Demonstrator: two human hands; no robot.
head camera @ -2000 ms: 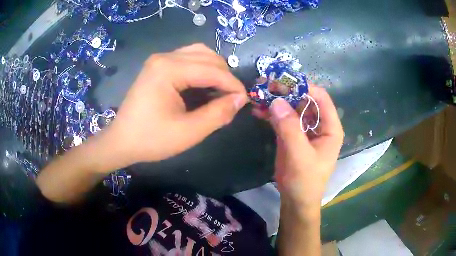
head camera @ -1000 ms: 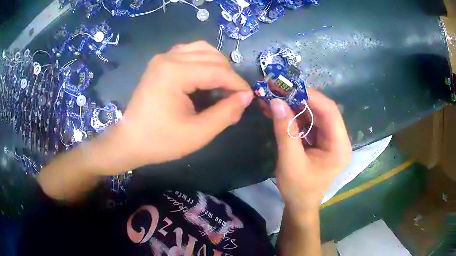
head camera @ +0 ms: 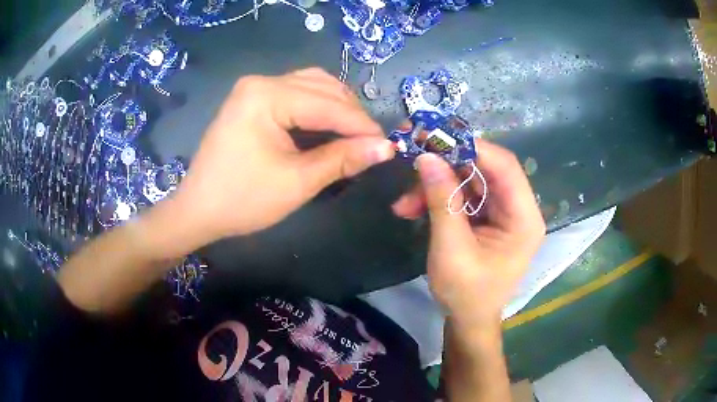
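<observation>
My right hand [head camera: 483,212] holds a blue ring circuit board [head camera: 462,146] between thumb and fingers. A pale digit display [head camera: 439,140] sits at its opening. A second blue ring board [head camera: 433,93] extends from its far edge. A white cable [head camera: 467,206] loops down over my right fingers. My left hand [head camera: 291,157] has thumb and index finger pinched at the held board's left edge, where a small red bit [head camera: 394,146] shows, probably a lead wire. What lies inside the left pinch is mostly hidden.
Dense rows of boards [head camera: 55,165] with white discs lie at the left. A blue board pile [head camera: 377,31] is at the far side. Another board [head camera: 189,275] lies near my left forearm. White sheets [head camera: 562,255], a yellow floor line [head camera: 582,290] and cardboard [head camera: 668,212] are at the right.
The held boards have tilted and shifted slightly; the far ring now shows its opening clearly. The white loop has moved slightly left. My left hand stays pinched at the board's left edge.
</observation>
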